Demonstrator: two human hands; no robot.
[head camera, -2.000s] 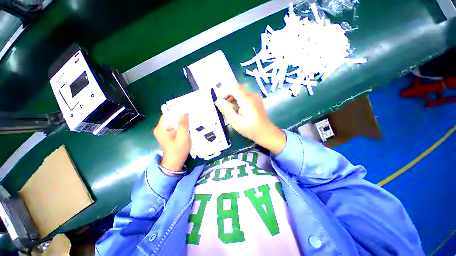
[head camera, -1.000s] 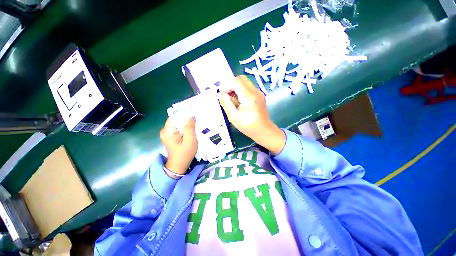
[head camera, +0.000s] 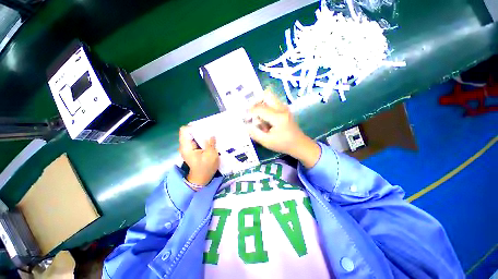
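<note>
A small white retail box (head camera: 226, 143) with dark printed marks is held at my chest. My left hand (head camera: 201, 159) grips its left side, thumb on the white face. My right hand (head camera: 277, 126) is at the box's upper right edge with fingertips pinched together; whether they hold a white strip is too blurred to tell. A box stack (head camera: 231, 73) with a white top lies on the belt just beyond the held box. A loose heap of white strips (head camera: 344, 52) lies to the right.
A done stack (head camera: 78, 95) with black sides stands on the green belt (head camera: 175, 98) at left. A brown cardboard sheet (head camera: 57, 206) lies at far left. A clear plastic bag (head camera: 377, 6) is behind the strips. An open brown carton (head camera: 385, 131) sits below the belt edge at right.
The held box has moved slightly right. My right hand has moved slightly down and right, showing more of the box stack's printed marks.
</note>
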